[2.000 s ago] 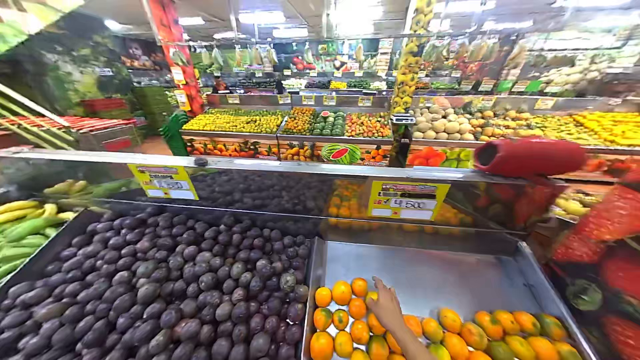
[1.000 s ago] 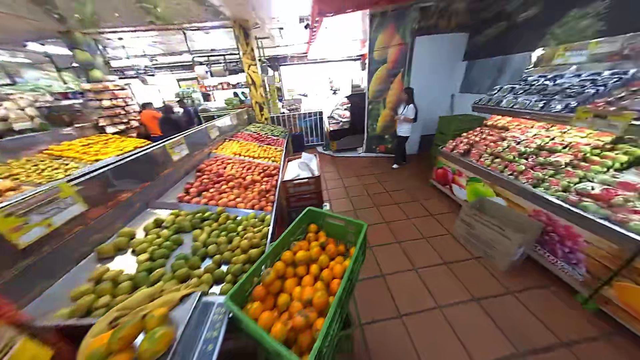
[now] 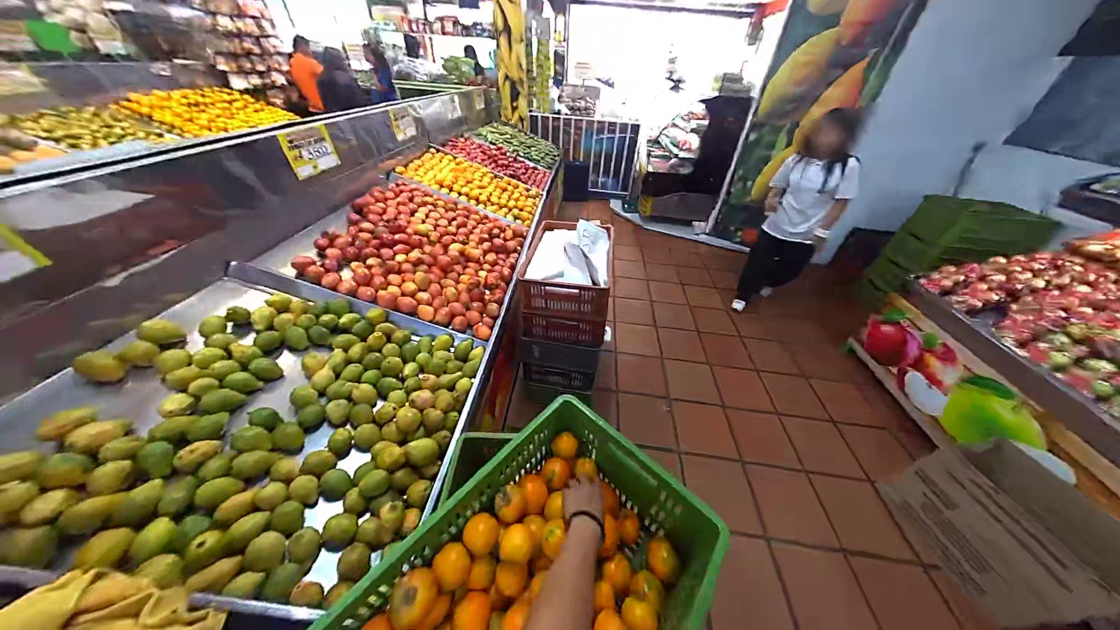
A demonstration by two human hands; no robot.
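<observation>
A green plastic crate [image 3: 700, 560] full of round orange fruits [image 3: 516, 542] fills the bottom centre of the view. My left hand [image 3: 582, 500], with a dark band at the wrist, reaches down among these fruits near the crate's far side. Its fingertips touch an orange fruit [image 3: 584, 470]; whether they close round it is unclear. Another green crate [image 3: 472, 451] shows partly beneath or behind the full one. To the left, green and yellowish mangoes [image 3: 219, 490] lie in a sloping metal display tray [image 3: 96, 398]. My right hand is out of view.
Stacked red and black crates [image 3: 564, 302] hold white bags beside the display. A person in a white shirt [image 3: 809, 197] is on the tiled floor [image 3: 726, 394]. At right are a cardboard box [image 3: 989, 534] and a fruit stand [image 3: 1032, 306]. Yellow cloth [image 3: 114, 604] lies lower left.
The view has swung from the avocado display to the aisle and the green crate. A hand now rests among the crate's fruits, where none showed a second ago. The person in white appears closer.
</observation>
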